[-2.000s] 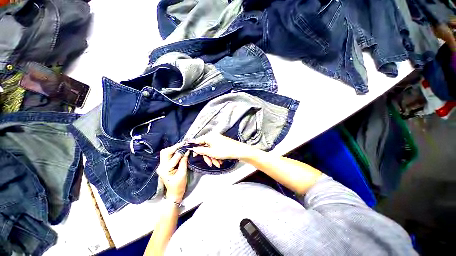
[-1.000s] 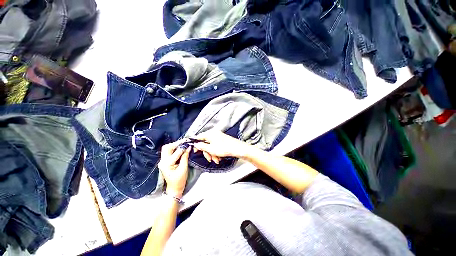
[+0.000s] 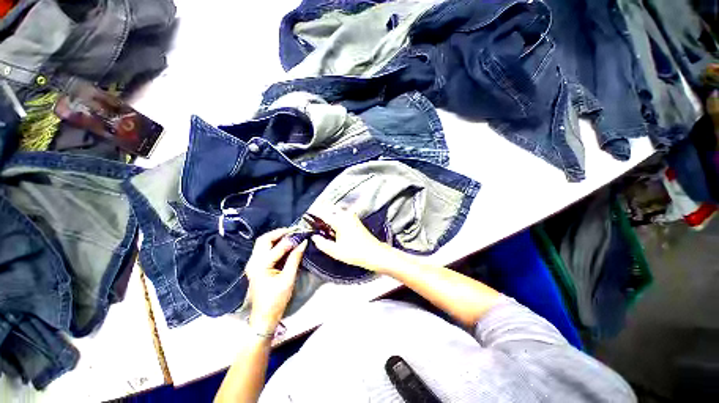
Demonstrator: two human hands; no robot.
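Observation:
A dark blue denim garment [image 3: 272, 177] with pale grey-green inner side lies spread in front of me, a white drawstring [image 3: 229, 211] on its dark part. My left hand [image 3: 272, 266] pinches a folded dark edge of it between thumb and fingers. My right hand [image 3: 347, 242] is beside it and holds a small dark tool, possibly thread snips [image 3: 320, 227], its tip close to the pinched edge. The rest of the tool is hidden in the palm. Any thread is too small to tell.
The white table [image 3: 504, 205] runs diagonally. Other denim garments [image 3: 504, 71] lie at the far side. A grey-black pile [image 3: 87, 39] with a smartphone [image 3: 110, 118] is at the left, above more denim [image 3: 75, 228]. A wooden stick [image 3: 154, 319] lies near the left. Blue [image 3: 528, 275] and green [image 3: 631, 260] crates stand beyond the edge.
The view has shifted, so the garments sit slightly further right and lower. The dark tool in my right hand now shows more clearly. My left hand still pinches the edge.

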